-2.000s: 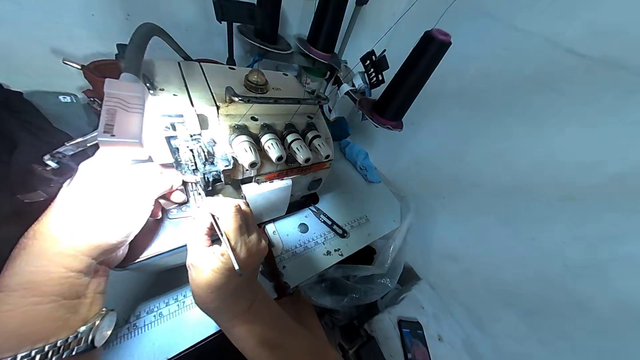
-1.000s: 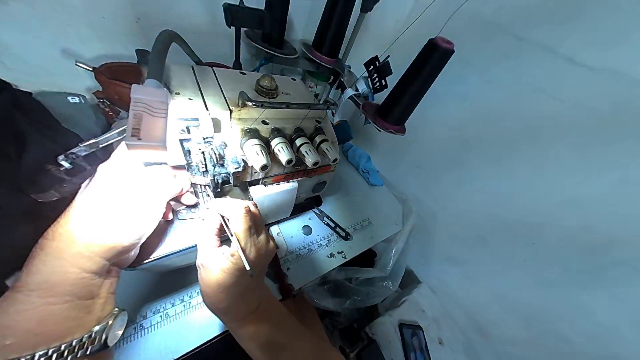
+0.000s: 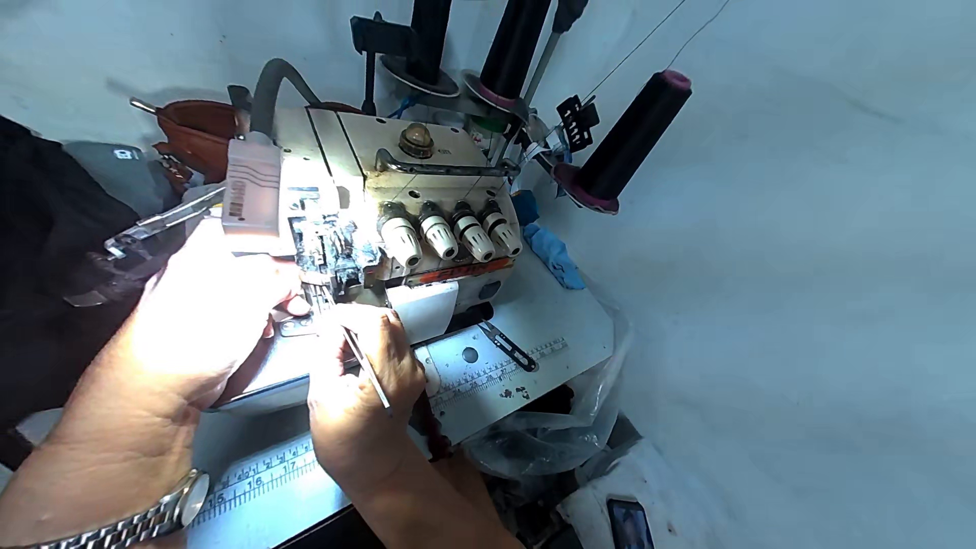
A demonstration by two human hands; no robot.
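Note:
An overlock sewing machine (image 3: 347,145) stands with its looper and needle area (image 3: 328,248) exposed under a bright lamp (image 3: 253,187). My right hand (image 3: 366,366) grips slim metal tweezers (image 3: 367,370), whose front end points into that area; the tips are hard to make out. Left of the needle area is my left hand (image 3: 221,305), overexposed by the light, with its fingertips close to the machine's front parts. Whether those fingers hold anything cannot be seen. A metal-band wristwatch (image 3: 194,497) is on my left wrist.
Thread snips (image 3: 508,347) lie on the machine's ruler-marked plate (image 3: 557,328). Black thread cones (image 3: 637,137) stand behind and right, near a blue cloth (image 3: 555,255). A plastic bag (image 3: 526,442) hangs below the plate, near a phone (image 3: 630,524). Dark fabric (image 3: 53,290) is at left.
The view has shifted slightly, with the machine sitting a little further right in the frame. Both hands stay at the needle area, and the tweezers remain in my right hand.

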